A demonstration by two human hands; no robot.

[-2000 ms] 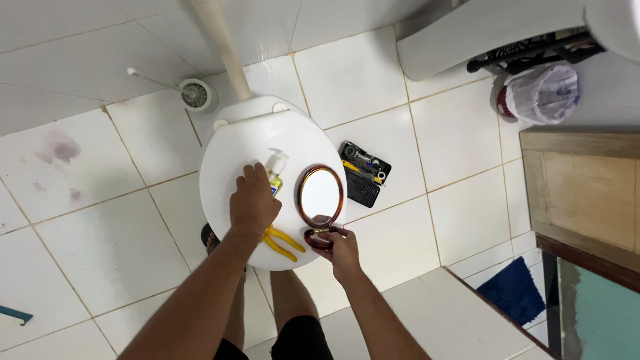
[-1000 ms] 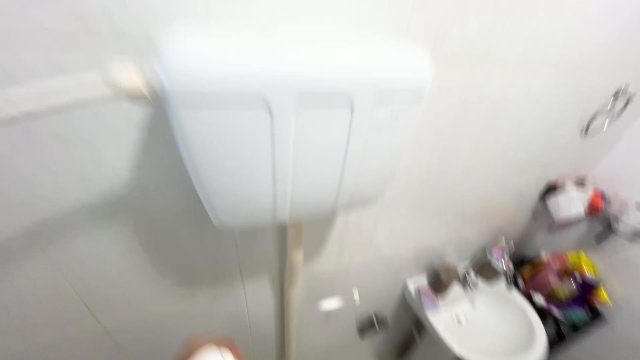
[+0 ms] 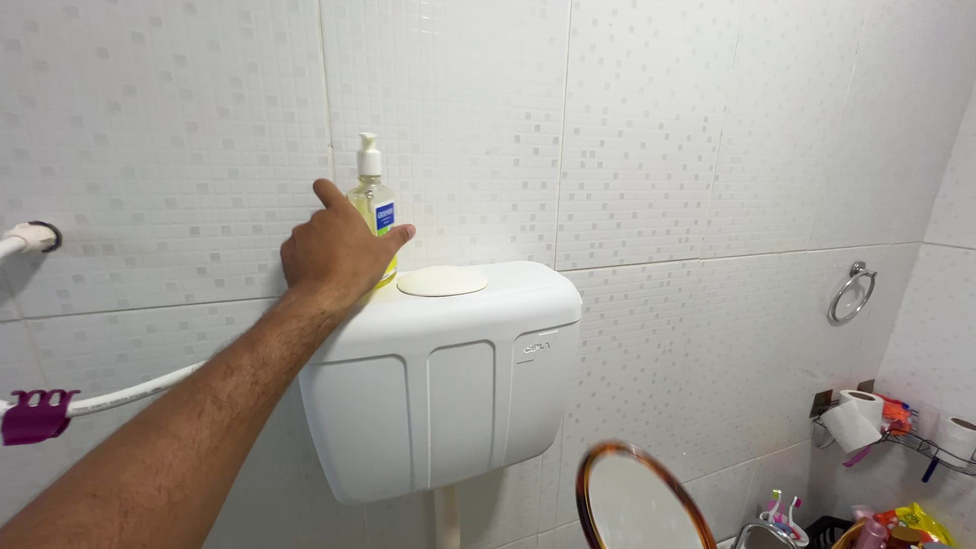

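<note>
A clear pump bottle of yellow liquid stands upright at the left end of the top of the white toilet cistern. My left hand is against the bottle's left side, thumb across its front and the fingers partly spread; whether it still grips is not clear. An oval cream-coloured push lid lies on the cistern top right of the bottle. Low in the view rises a round mirror with a tortoiseshell frame; its lower part is cut off, and my right hand is out of view.
A white hose with a purple clip runs at the left, below a pipe fitting. On the right are a metal towel ring, a wire shelf with toilet rolls, toothbrushes and colourful packets. A pipe descends from the cistern.
The view has swung up from the toilet lid to the cistern. Two seconds ago the bottle was at my left hand on the lid; now it stands on the cistern. The mirror has left the lid.
</note>
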